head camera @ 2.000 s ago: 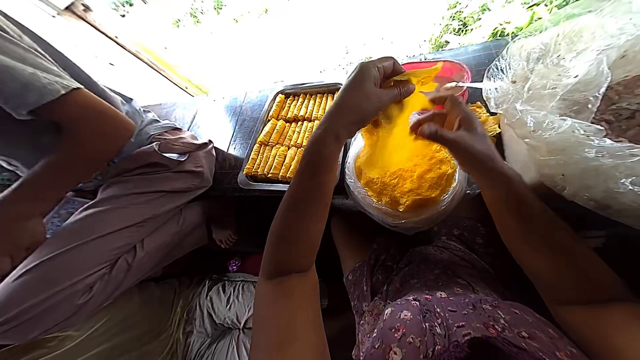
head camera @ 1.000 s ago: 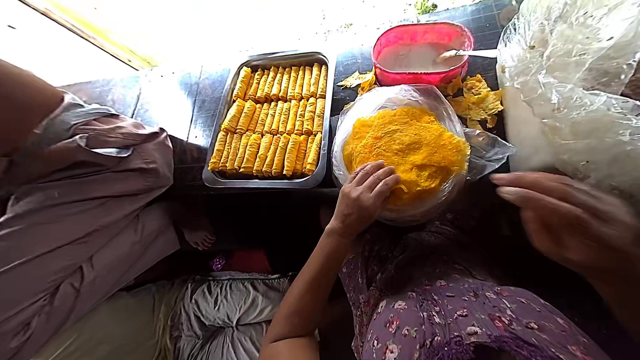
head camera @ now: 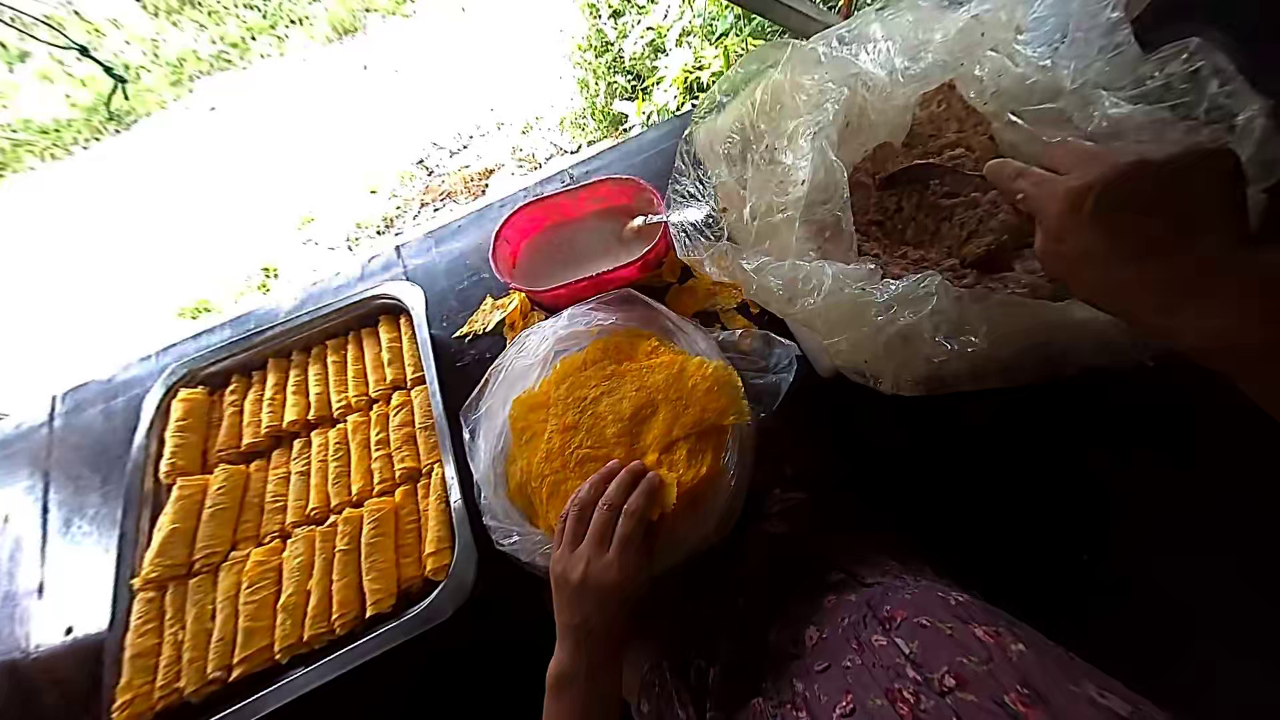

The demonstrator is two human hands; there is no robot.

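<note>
My left hand [head camera: 605,535] rests with its fingertips on the near edge of a stack of thin yellow wrappers [head camera: 630,410], which lies on a clear plastic bag [head camera: 490,430]. At the upper right my right hand [head camera: 1110,215] reaches into a large clear plastic bag [head camera: 780,160] of brown, paste-like filling [head camera: 930,200]. Its fingertips are at a thin edge in the filling, perhaps a spoon's; whether they grip it cannot be made out. To the left, a metal tray [head camera: 455,560] bears rows of yellow rolls [head camera: 340,470].
Behind the wrappers stands a red plastic tub [head camera: 515,235] of whitish liquid, with a utensil handle [head camera: 650,220] leaning on its rim. Torn yellow wrapper pieces [head camera: 705,295] lie beside it on the dark tabletop [head camera: 450,250]. The large bag fills the right side.
Two seconds ago both hands held up a yellow wrapper; a second ago my left hand was on the stack. My right hand has moved over to the filling bag. The view has swung right.
</note>
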